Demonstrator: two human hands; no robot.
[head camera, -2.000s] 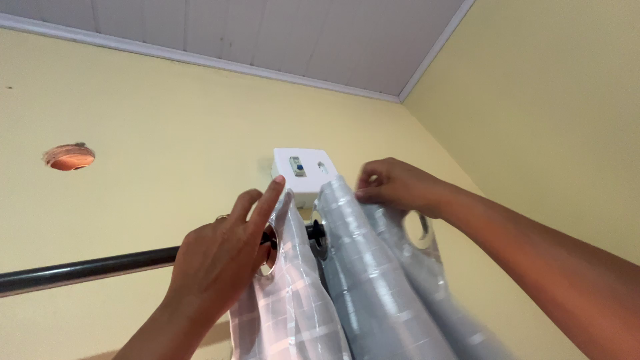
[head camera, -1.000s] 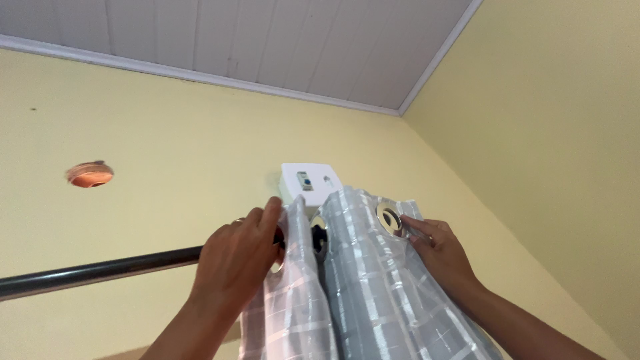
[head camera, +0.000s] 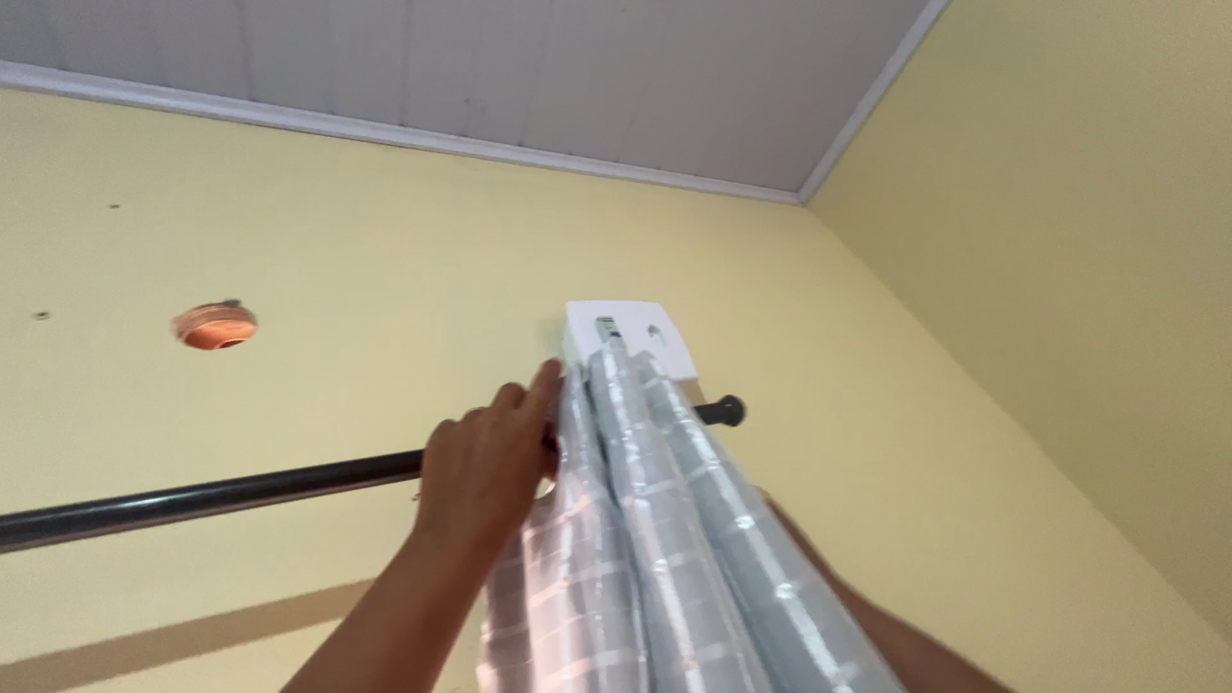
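Observation:
A grey checked grommet curtain (head camera: 664, 539) hangs in folds on a black curtain rod (head camera: 241, 496), close to the rod's right end, whose round knob (head camera: 731, 411) sticks out past the cloth. My left hand (head camera: 486, 457) is at the rod against the curtain's left edge, its fingers around the rod or the cloth; part of a metal ring shows below them. Behind the folds my right hand is hidden; only the right forearm shows at the lower right, so its grip cannot be seen.
Just behind the curtain top, a white breaker box (head camera: 630, 332) is fixed to the yellow wall (head camera: 385, 289). A round hole (head camera: 217, 325) with an orange lining opens in the wall at left. Above runs the panelled ceiling (head camera: 577, 87) with its white trim.
The curtain's right-hand part, off the rod's end earlier, now hangs on the rod in narrow folds. The rod's end knob has come into sight. My right hand has gone behind the cloth.

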